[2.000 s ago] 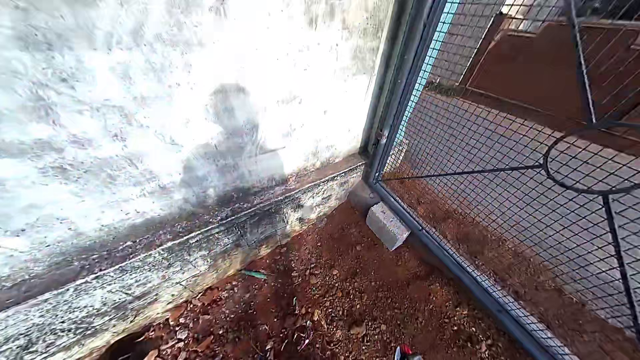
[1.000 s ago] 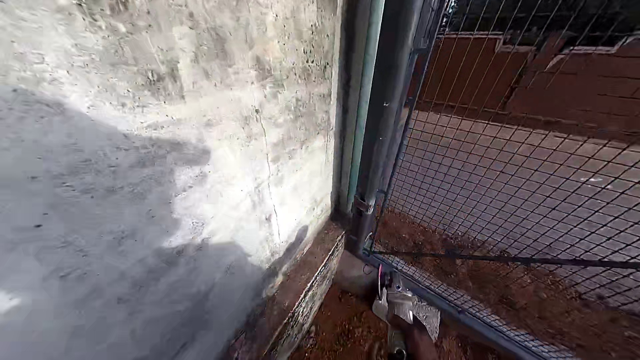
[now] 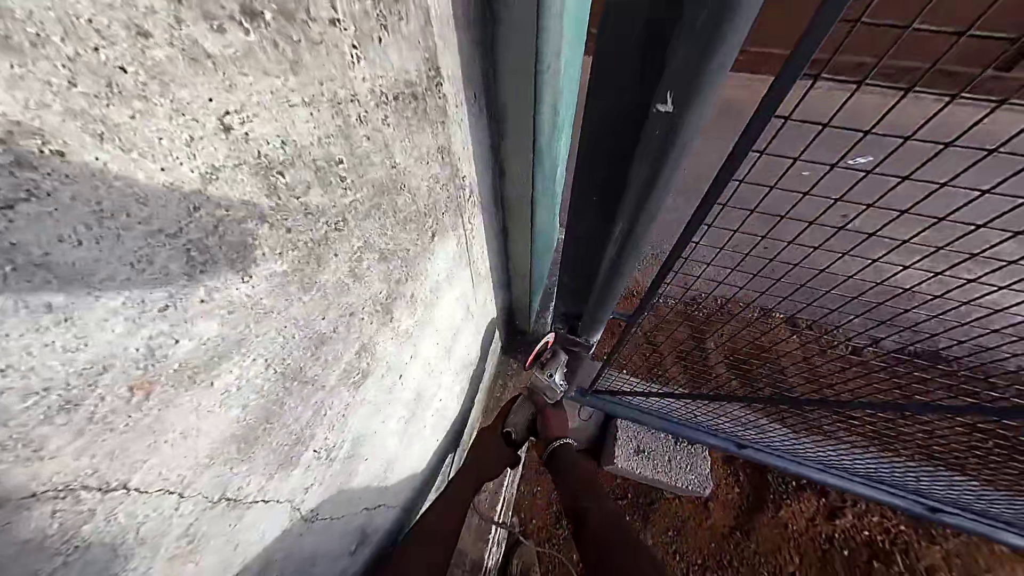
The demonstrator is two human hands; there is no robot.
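An angle grinder (image 3: 550, 374) with a thin reddish-rimmed disc (image 3: 541, 350) is held low at the foot of the dark metal gate post (image 3: 620, 192). My left hand (image 3: 500, 436) is closed around the grinder's body. Closed on it too, near the gear head, is my right hand (image 3: 552, 420), with a bracelet at the wrist. The disc stands upright beside a hinge fitting (image 3: 574, 342) on the post; whether they touch I cannot tell. A cord hangs below the hands.
A rough plastered wall (image 3: 240, 320) fills the left side. To the right stands a wire mesh gate (image 3: 840, 280) in a metal frame. A concrete block (image 3: 658, 458) lies on red soil (image 3: 768, 520) under the frame's lower rail. Beyond the mesh is a paved road (image 3: 880, 176).
A hand with the grinder was low by the block one second ago. Now both hands hold the grinder at the post's foot. The view has moved closer to the post.
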